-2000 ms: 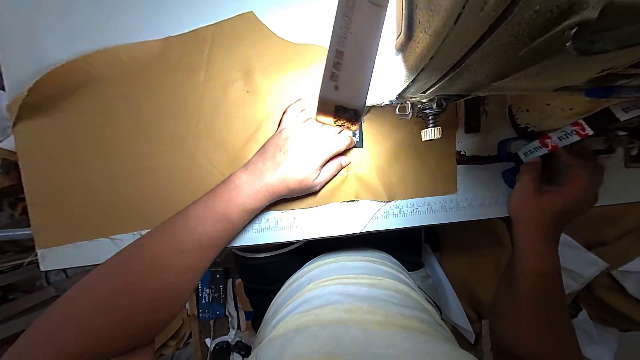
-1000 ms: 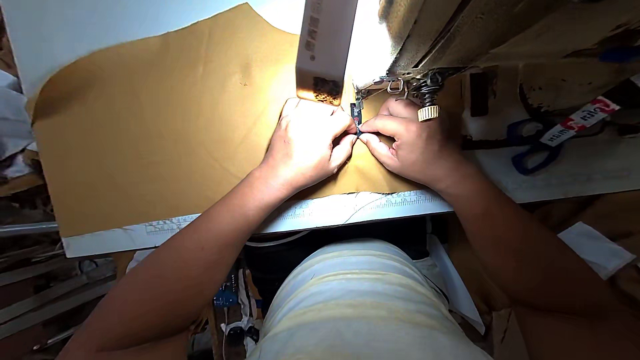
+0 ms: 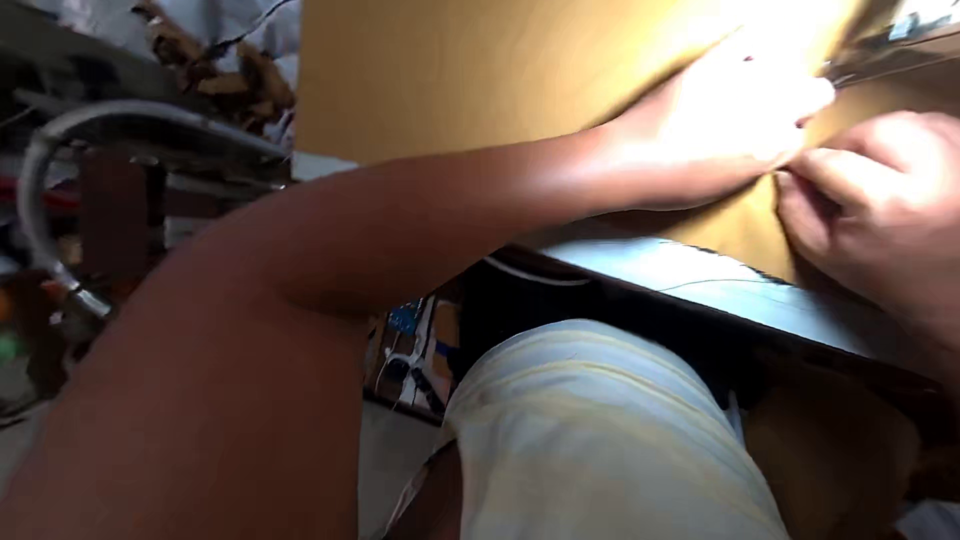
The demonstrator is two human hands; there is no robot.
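Note:
Tan fabric lies over the white sewing table. My left hand rests on it near the top right, brightly lit and washed out. Close beside it, my right hand pinches at the fabric with thumb and forefinger, the fingertips of both hands nearly meeting. A small part of the sewing machine shows beyond the hands at the upper right edge. Glare and blur hide what lies between the fingertips and whether the left fingers grip the cloth.
A curved metal tube stands at the left, with brown scraps above it. The table's front edge runs diagonally below the fabric, with a loose thread on it. Small items lie below, beside the light striped cloth over my body.
The view has swung strongly left and closer. My right hand, at the scissors two seconds ago, came over to my left hand by one second ago and remains beside it.

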